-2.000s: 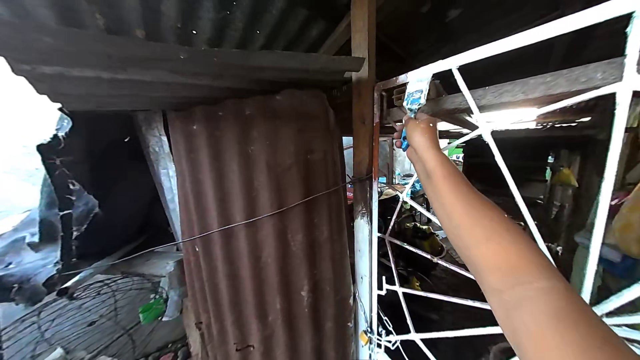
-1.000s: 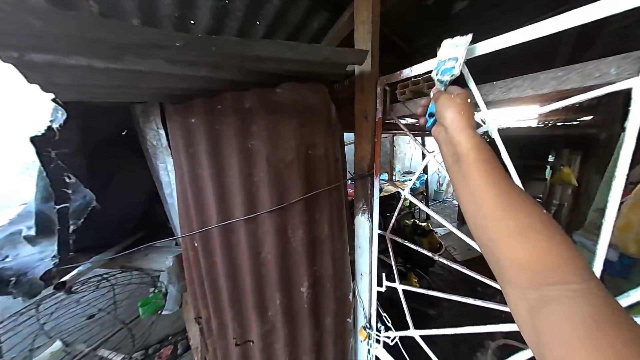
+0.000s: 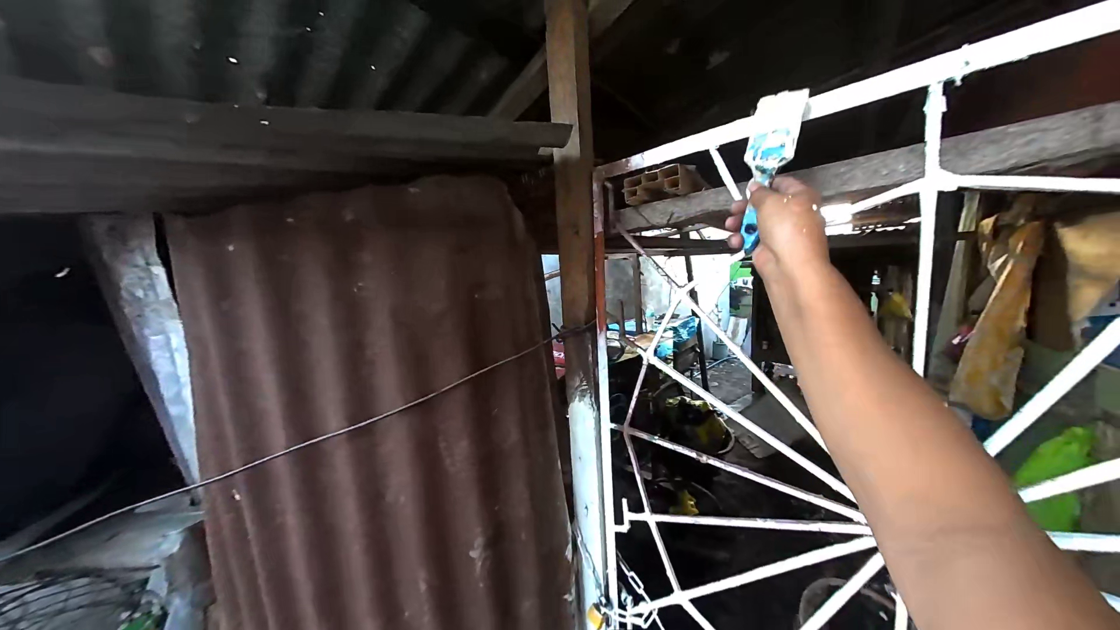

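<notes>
My right hand (image 3: 787,219) grips the blue handle of a paintbrush (image 3: 774,144), held upright with its bristles coated in white paint. The brush head lies at the top rail of a metal gate (image 3: 866,92), whose bars are mostly white. Near the gate's left corner, the top rail and the upper left upright still show reddish-brown patches. White specks of paint dot the back of my hand. My left hand is out of view.
A wooden post (image 3: 573,262) stands just left of the gate. Beside it leans a brown corrugated metal sheet (image 3: 376,394), crossed by a thin wire (image 3: 411,404). A chain (image 3: 632,582) and padlock (image 3: 598,615) hang low at the gate. Hollow blocks (image 3: 661,182) rest on a beam behind.
Along the top rail, my right hand and the paintbrush have moved from near the gate's left corner to farther right. The view has shifted somewhat.
</notes>
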